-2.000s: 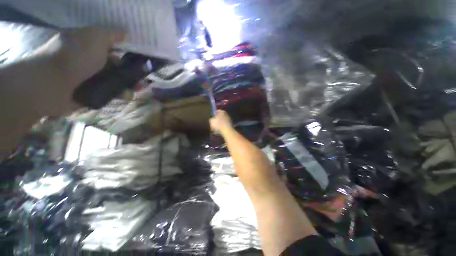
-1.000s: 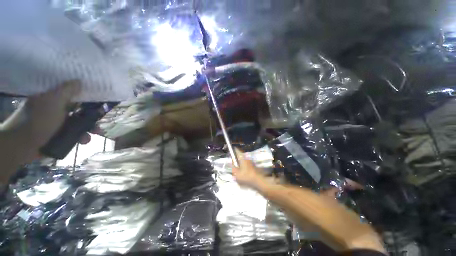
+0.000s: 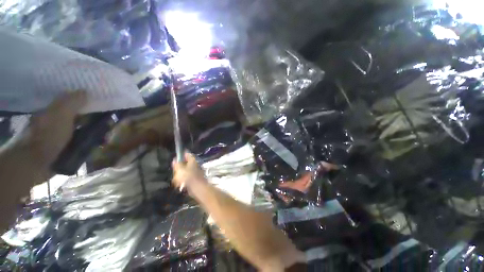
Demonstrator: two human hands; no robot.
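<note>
My right hand [image 3: 188, 172] is closed around the lower end of a thin silver metal pole [image 3: 176, 114]. The pole slants up to the bright glare among the hanging plastic film, where its tip is hard to make out. My left hand [image 3: 55, 119], blurred and partly cut off by the left edge, holds printed white paper sheets [image 3: 79, 79]. A dark flat object [image 3: 85, 141] shows under the papers beside that hand; what it is cannot be told.
Dark and red folded garments in film [image 3: 212, 103] lie behind the pole. White wrapped stacks [image 3: 106, 186] are at lower left. Dark wrapped garments [image 3: 313, 159] and a beige bundle [image 3: 403, 114] are at right. Glossy film hangs overhead.
The view has turned right, so the stacks sit further left. Since the oldest frame my right hand is lower relative to the stacks and more of the pole shows. The papers appear lower.
</note>
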